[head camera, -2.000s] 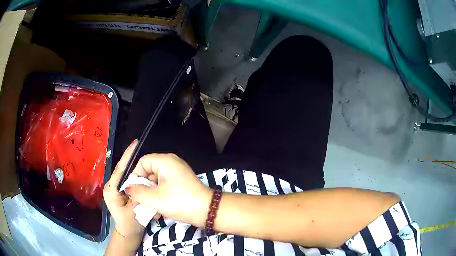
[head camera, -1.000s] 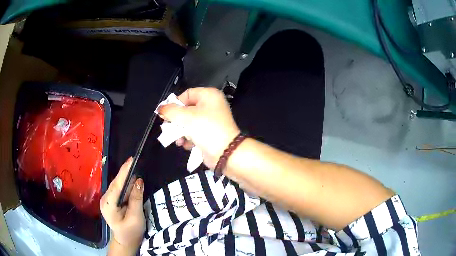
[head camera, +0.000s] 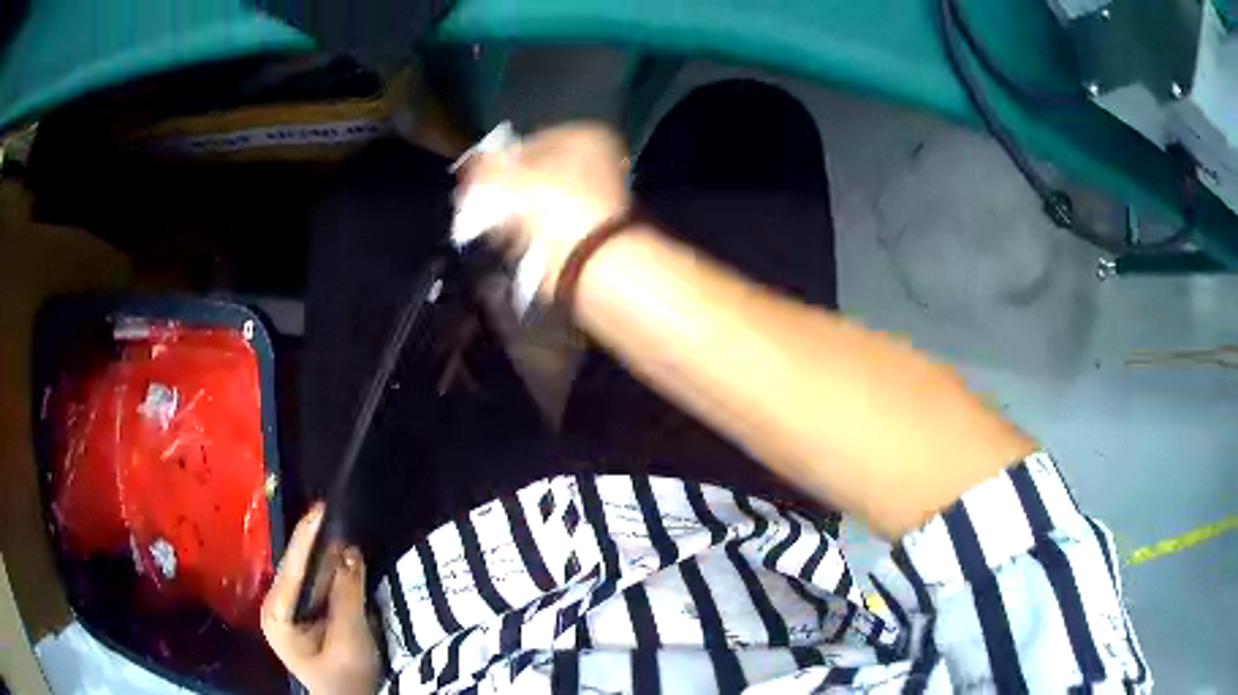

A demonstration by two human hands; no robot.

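Note:
The display panel (head camera: pixel 369 421) shows nearly edge-on as a thin dark slab, tilted over the lap. My left hand (head camera: pixel 323 611) grips its lower end between thumb and fingers at the lower left. My right hand (head camera: pixel 550 190), with a dark bead bracelet, is blurred beyond the panel's upper end and holds a crumpled white wipe (head camera: pixel 492 207). Whether the wipe touches the panel cannot be told. The fingertips of my right hand are partly hidden by the wipe and blur.
A black tray (head camera: pixel 270 448) with red film-wrapped material (head camera: pixel 190 448) is at the left, beside a cardboard box (head camera: pixel 19 292). The green bench (head camera: pixel 760 30) crosses the top. A black cable (head camera: pixel 998 129) hangs by grey metal equipment (head camera: pixel 1134 61) at the upper right.
My right hand with the wipe has moved up along the panel from its lower end to beyond its upper end. My left hand still grips the lower end. The camera view has shifted.

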